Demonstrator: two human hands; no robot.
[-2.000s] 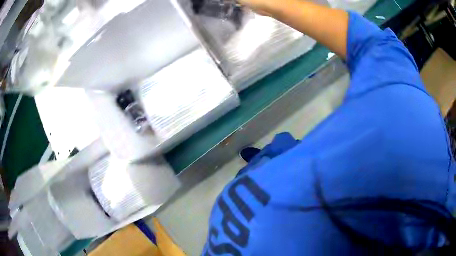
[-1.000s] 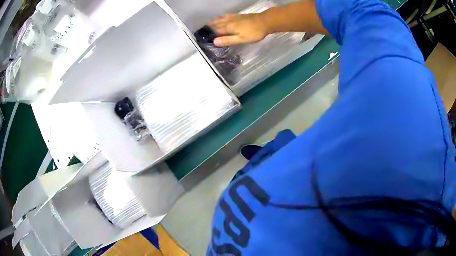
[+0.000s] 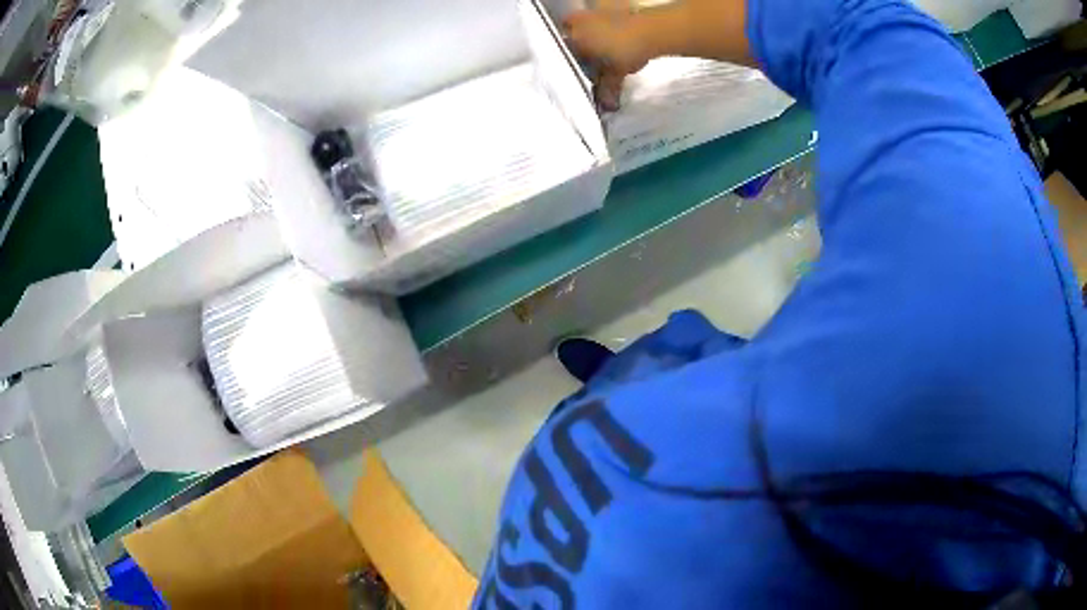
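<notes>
My right hand (image 3: pixel 606 45) reaches in from the upper right. Its fingers are bent down at the edge between two white boxes; whether it grips anything cannot be told. Beneath my wrist is a white box (image 3: pixel 703 107) with small print showing, partly covered by my arm. Beside it stands an open white box (image 3: pixel 501 226) holding a white, ribbed-looking wrapped unit (image 3: pixel 459 149) and a bagged black accessory (image 3: pixel 348 173). A second open white box (image 3: pixel 167 387), lower left, holds a similar white unit (image 3: pixel 280 352). My left hand is not in view.
The boxes stand along the green-topped bench (image 3: pixel 477 292). An open brown carton (image 3: pixel 256 536) with raised flaps is at the bottom left, beside something blue (image 3: pixel 134 584). Crinkled clear bags (image 3: pixel 131 66) lie at the upper left. My foot (image 3: pixel 582 356) is on the grey floor.
My right hand was out of frame, then flat over a bagged black accessory in the far box; now its fingers point down at that box's edge. The view has shifted, showing more of the brown carton.
</notes>
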